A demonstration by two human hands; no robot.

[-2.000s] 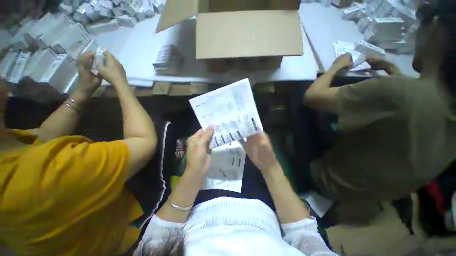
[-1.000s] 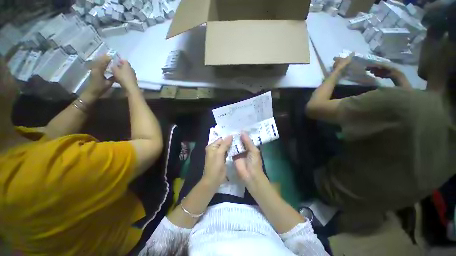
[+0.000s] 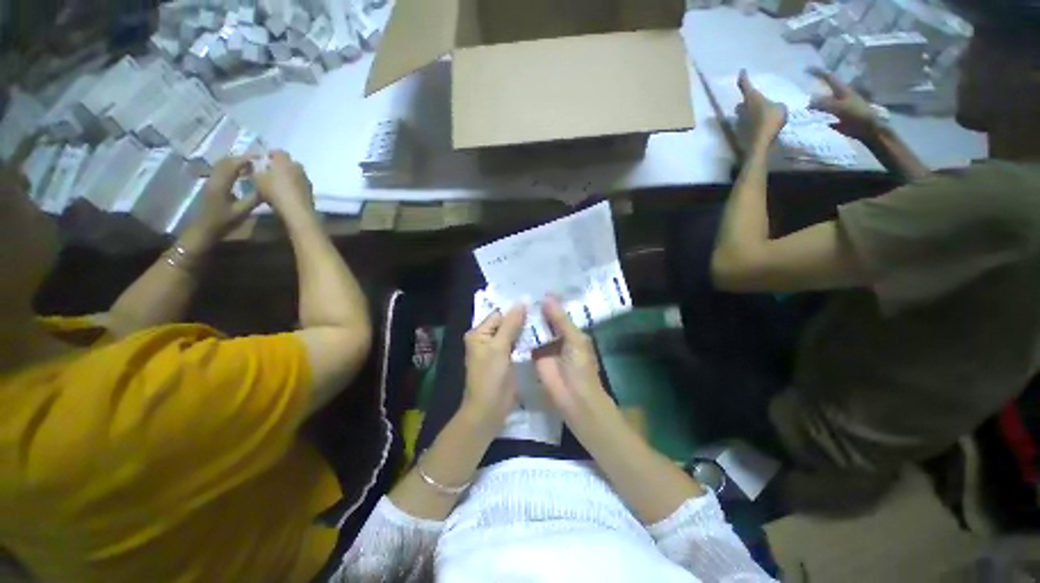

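A white printed leaflet is held in both hands above my lap, its lower part folded up with a row of short black bars showing. My left hand pinches its lower left part, thumb on top. My right hand pinches it just right of that, thumb on the fold. The two thumbs are close together. More white paper lies on my dark-trousered lap, partly hidden by my hands and wrists.
An open brown carton stands on the white-covered table, with a small white stack beside it. White cartons are heaped left and right. Persons sit on both sides, hands at the table. A pale cord hangs at left.
Since two seconds ago, the leaflet's lower edge has been folded up and both hands have come together on it. The person at right has moved their hands apart over papers.
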